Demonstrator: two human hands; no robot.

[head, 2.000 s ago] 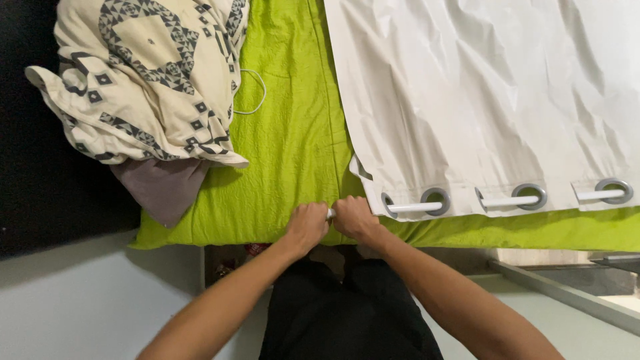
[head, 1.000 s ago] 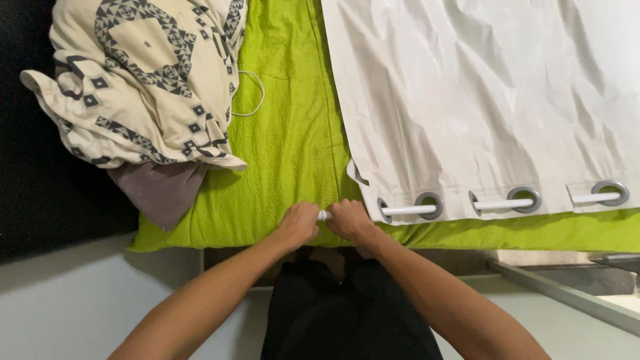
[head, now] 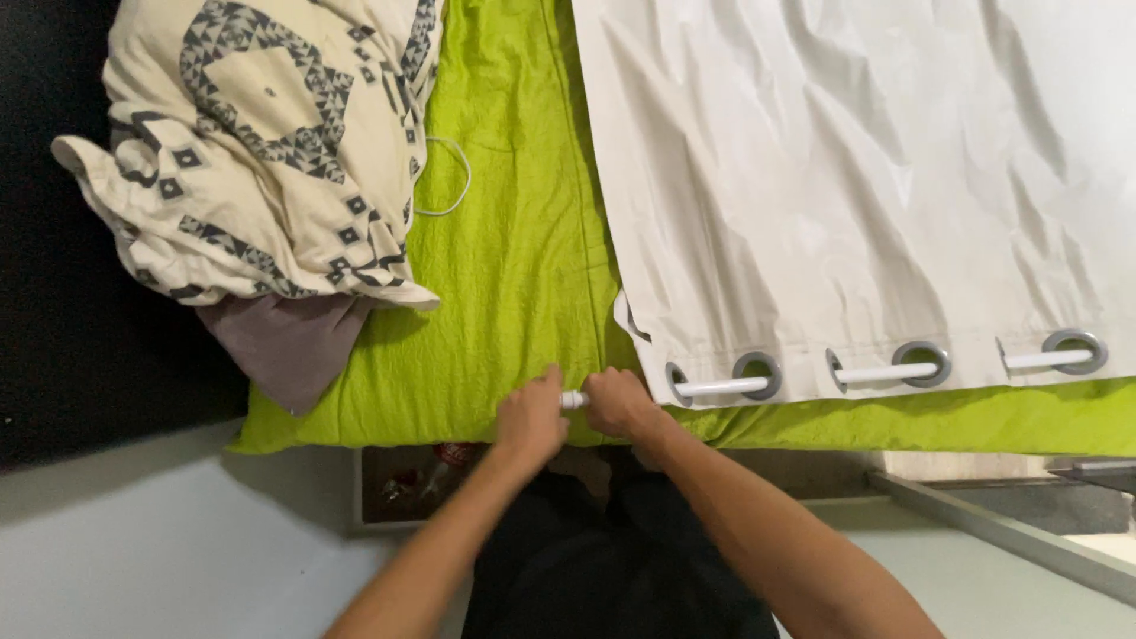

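A white curtain (head: 852, 195) with grey ring eyelets lies over the lime-green bedspread (head: 506, 266) at the right. Through the eyelets along its lower edge runs a white curtain rod (head: 723, 388). My right hand (head: 619, 404) is closed around the rod just left of the curtain's corner. To its left, my left hand (head: 532, 417) is at the ribbed white end piece (head: 573, 400), with its index finger raised and the other fingers curled. The piece shows between the two hands; how firmly the left fingers grip it is hidden.
A patterned cream cloth (head: 266, 98) lies bunched over a mauve cloth (head: 288, 342) at the left. A thin white cord (head: 467, 173) loops beside it. Under the bed edge a bottle (head: 448, 461) shows, and a metal rail (head: 1003, 532) slants at lower right.
My left hand has turned more upright, and its index finger now points up. My right hand stays closed on the rod beside the curtain's corner.
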